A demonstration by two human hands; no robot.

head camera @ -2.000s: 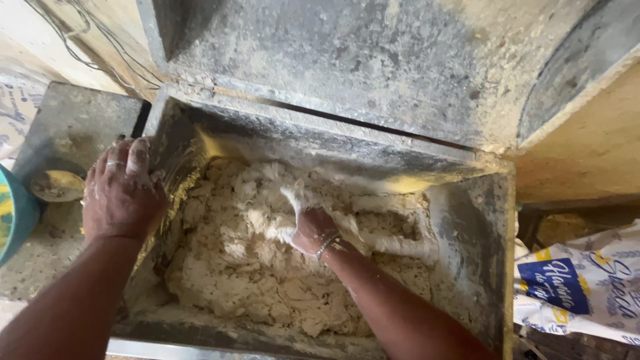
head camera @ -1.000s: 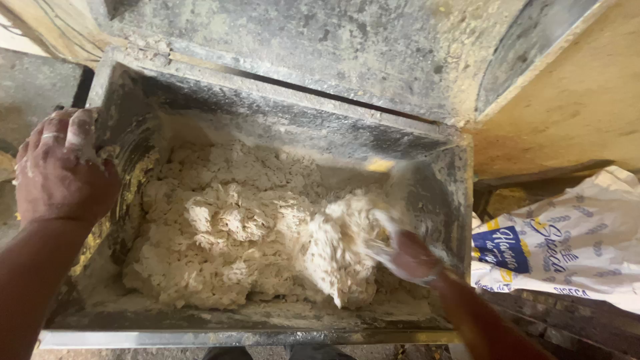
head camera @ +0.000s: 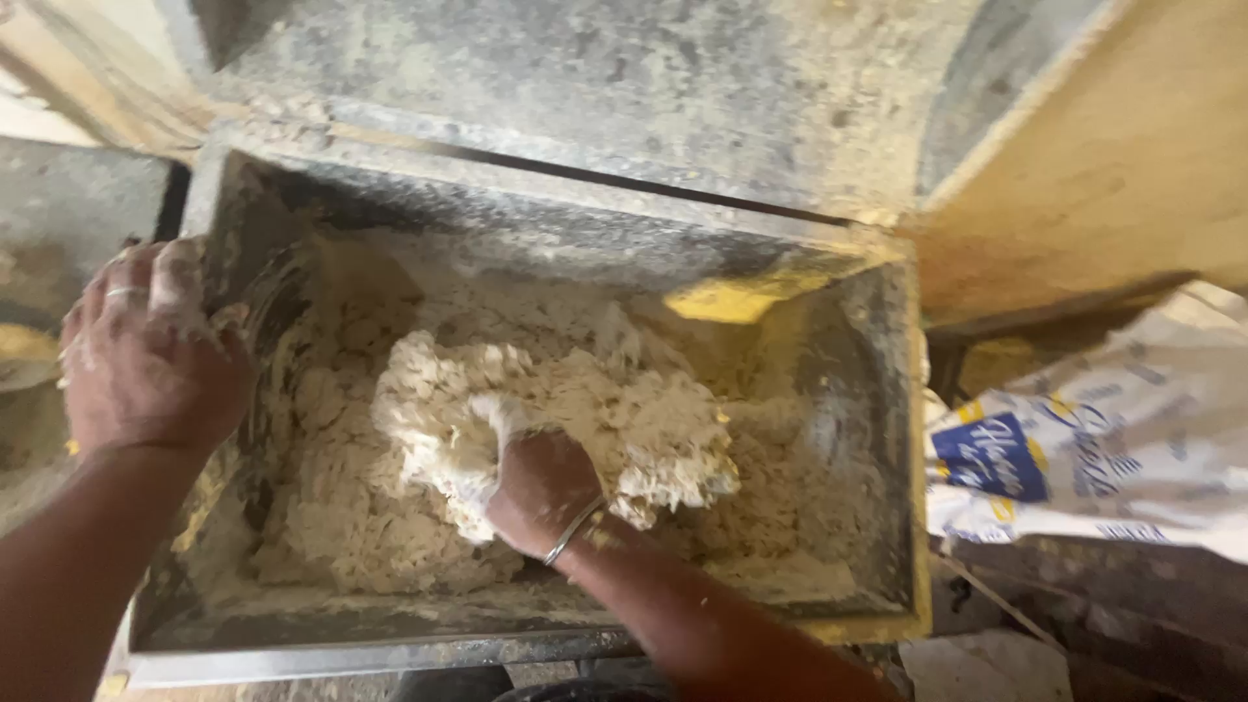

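Shaggy, floury dough (head camera: 663,419) lies in a deep rectangular mixing trough (head camera: 916,439), its walls coated with flour. My right hand (head camera: 541,478), wearing a metal bracelet, is sunk into a raised lump near the middle; its fingertips are buried in the dough and their hold is partly hidden. Over the trough's left rim rests my left hand (head camera: 156,341), a ring on one finger and dough stuck to the fingers.
A raised, flour-dusted lid or panel (head camera: 604,107) stands behind the trough. To the right lies a printed flour sack (head camera: 1102,439) beside a yellowish wall (head camera: 1102,166). A dark worktop (head camera: 78,224) adjoins the left side.
My right hand has moved left from the trough's right part, where it was a second ago, to the middle. A lump of dough now stands raised there. My left hand stays on the rim.
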